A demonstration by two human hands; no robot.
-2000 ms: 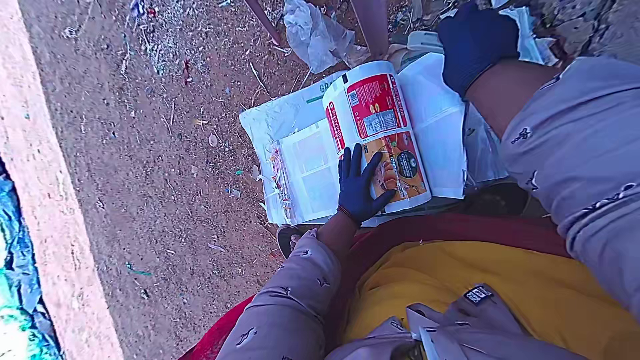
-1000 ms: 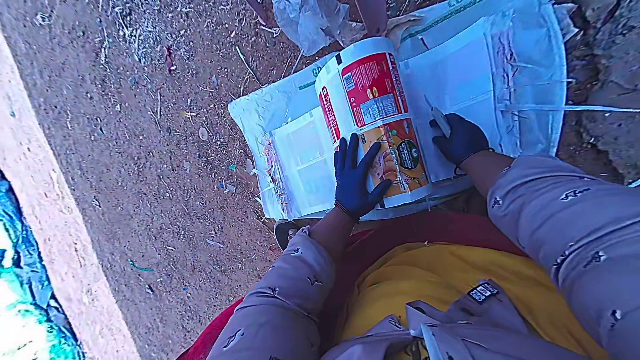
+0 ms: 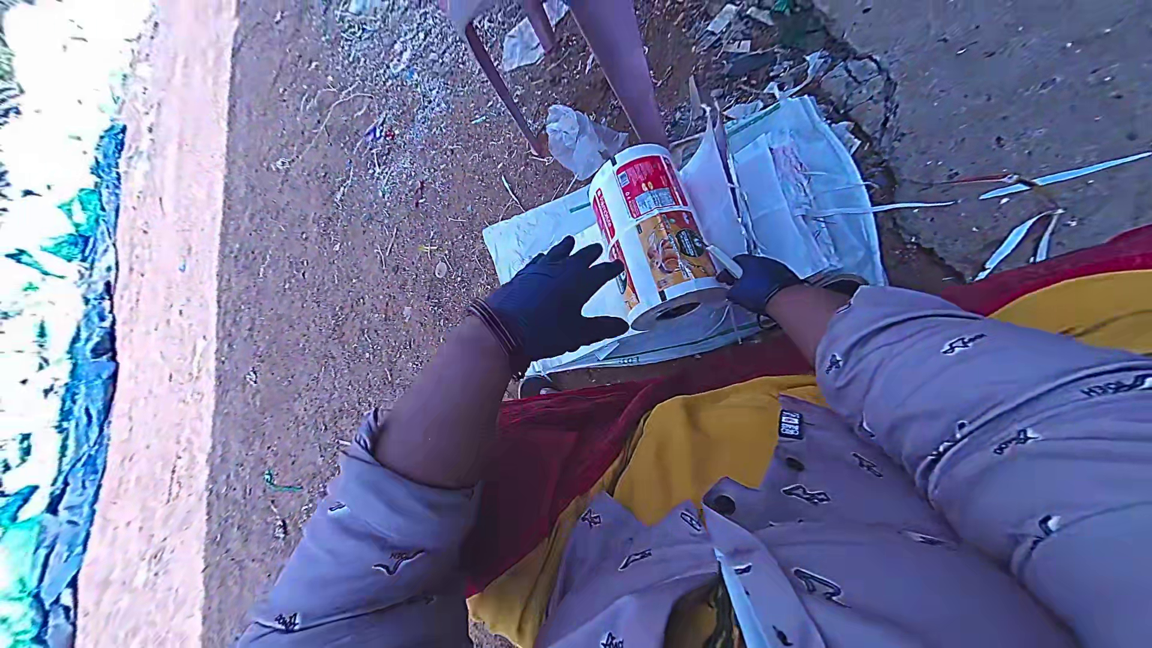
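Observation:
A roll of printed plastic packaging film [image 3: 661,225], red, white and orange, lies on white woven sacks [image 3: 531,238] on the ground. At the roll's lower left is my left hand [image 3: 553,301] in a dark glove, its fingers spread and nothing held in them. My right hand [image 3: 760,283], gloved too, is closed around a slim pale tool [image 3: 724,261] at the roll's right edge. Whether the tool is a knife cannot be told. The core's dark opening shows at the roll's near end.
Beyond the roll stand brownish chair legs [image 3: 621,67] beside a crumpled clear plastic bag [image 3: 580,139]. White strips [image 3: 1062,175] lie on the concrete slab [image 3: 1008,81] at right. Blue and green sheeting [image 3: 81,270] lies at far left, past a pale ledge.
My left hand has lifted off the roll's printed face to its left side. My right hand came from the upper right to the roll's right edge. The view has shifted.

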